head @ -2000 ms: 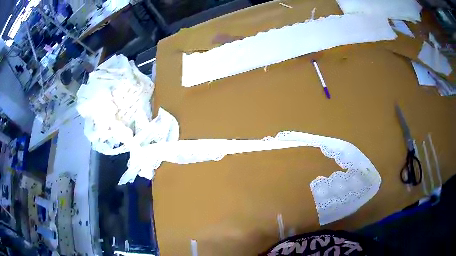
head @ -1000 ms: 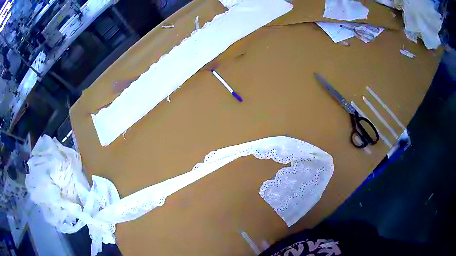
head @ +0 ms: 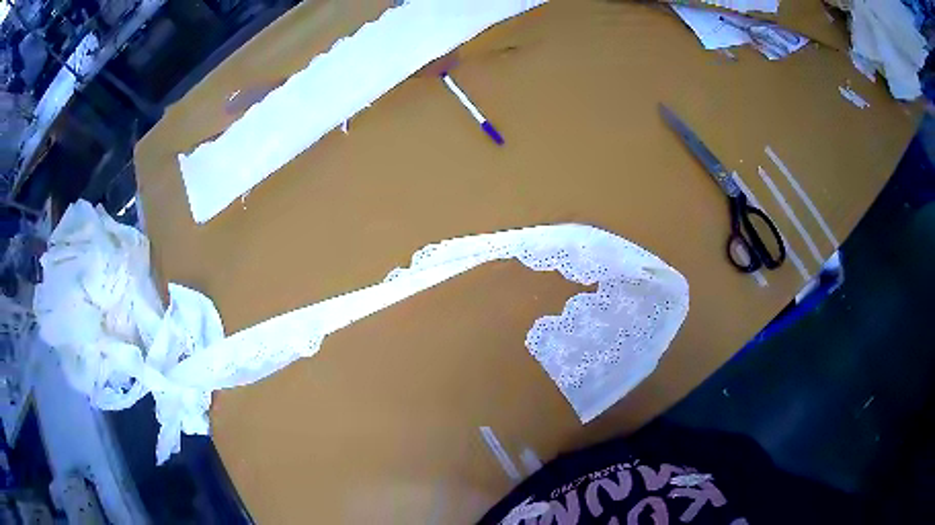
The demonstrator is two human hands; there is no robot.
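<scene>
White eyelet lace trim (head: 625,344) lies across the tan table (head: 410,431). Its free end is turned back towards the wearer, with the scalloped edge inward. The strip runs left into a crumpled lace pile (head: 87,297) at the table's left edge, partly hanging over it. Black-handled shears (head: 730,195) lie to the right, blades pointing up and left. Neither my left hand nor my right hand is in the picture.
A long flat white strip (head: 328,103) lies at the far side. A marking pen (head: 472,108) lies nearer. Tape strips (head: 795,208) are beside the shears. Printed scraps (head: 718,29) and a white cloth (head: 887,46) lie far right. A blue object (head: 810,292) is at the right edge.
The view has turned, so the table and things on it appear tilted and shifted left. The lace, shears and pen seem to lie unmoved on the table.
</scene>
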